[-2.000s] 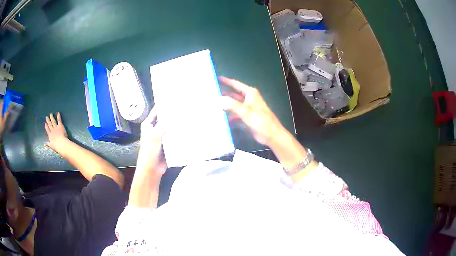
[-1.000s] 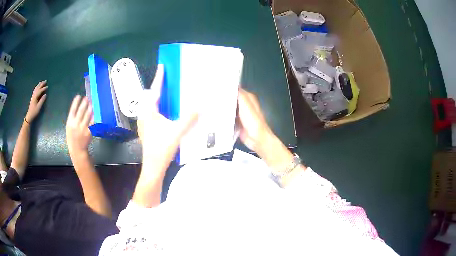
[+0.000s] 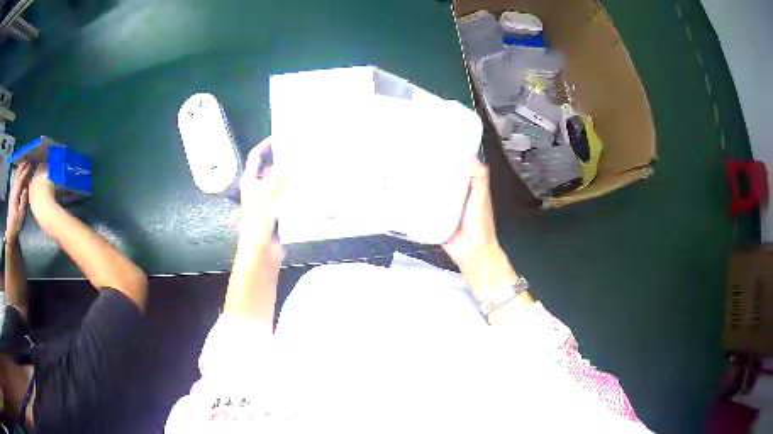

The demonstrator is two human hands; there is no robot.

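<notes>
A retail box (image 3: 330,153), overexposed white, is held above the bench edge in front of my apron. A white flap or lid stands out at its right side. My left hand (image 3: 261,195) grips its left edge, and my right hand (image 3: 476,216) holds the right part from the side and below. The fingers under the box are hidden. A white oval device (image 3: 208,144) with small dark round marks lies on the green bench, left of my left hand.
An open brown carton (image 3: 623,110) at the right holds grey-white pieces and a yellow-and-black item (image 3: 585,148). A neighbouring worker in black (image 3: 93,364) at the left handles a blue box (image 3: 69,172). A red object (image 3: 747,186) is at the far right.
The held box has turned and opened out to the right, showing white instead of its blue side. The blue box beside the oval device has gone from there; the neighbour's hands are now at a blue box farther left.
</notes>
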